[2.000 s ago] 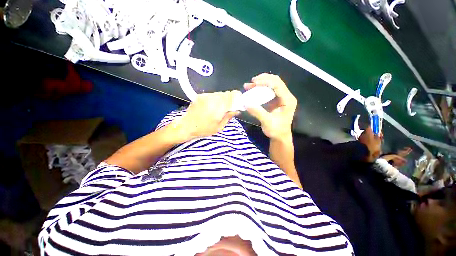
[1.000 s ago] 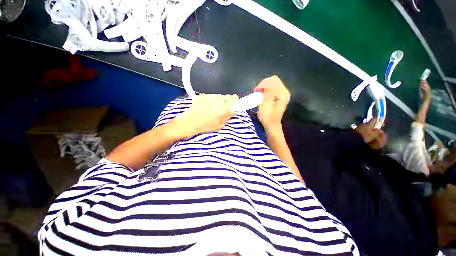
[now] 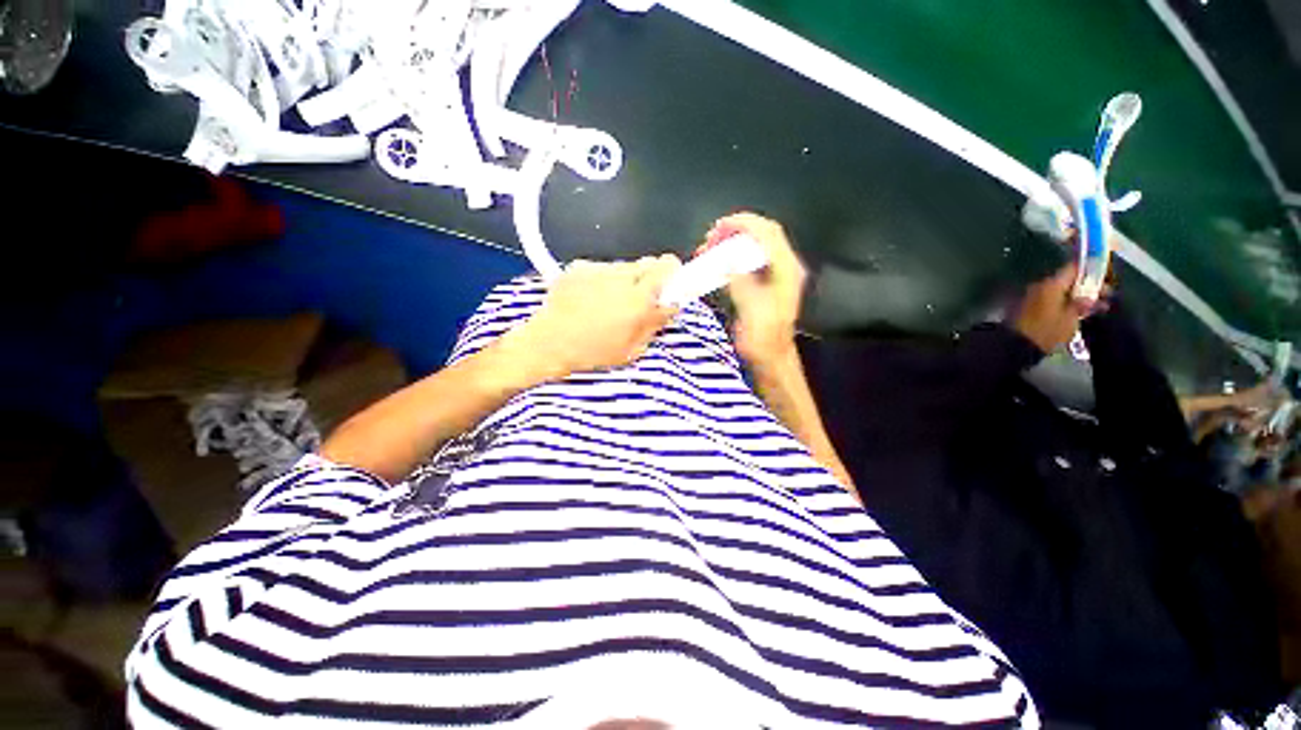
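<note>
A white curved housing shell is held between my two hands, close in front of my striped shirt near the bench edge. My left hand grips its left end. My right hand holds its right end, with fingers bent around it. The palms and much of the shell are hidden. A curved white arm sticks out from the pile toward my left hand; its lower end meets the hand's outline, and I cannot tell if they touch.
A heap of loose white shells lies on the dark bench at left. Thin red wires rise beside it. A pale rail borders the green belt. A neighbour in black holds a white shell with blue. A carton stands on the floor.
The held shell is tilted slightly more upward, and my right hand has turned, its fingers more open around the end. The neighbour has raised the blue-striped shell. My left hand has hardly moved.
</note>
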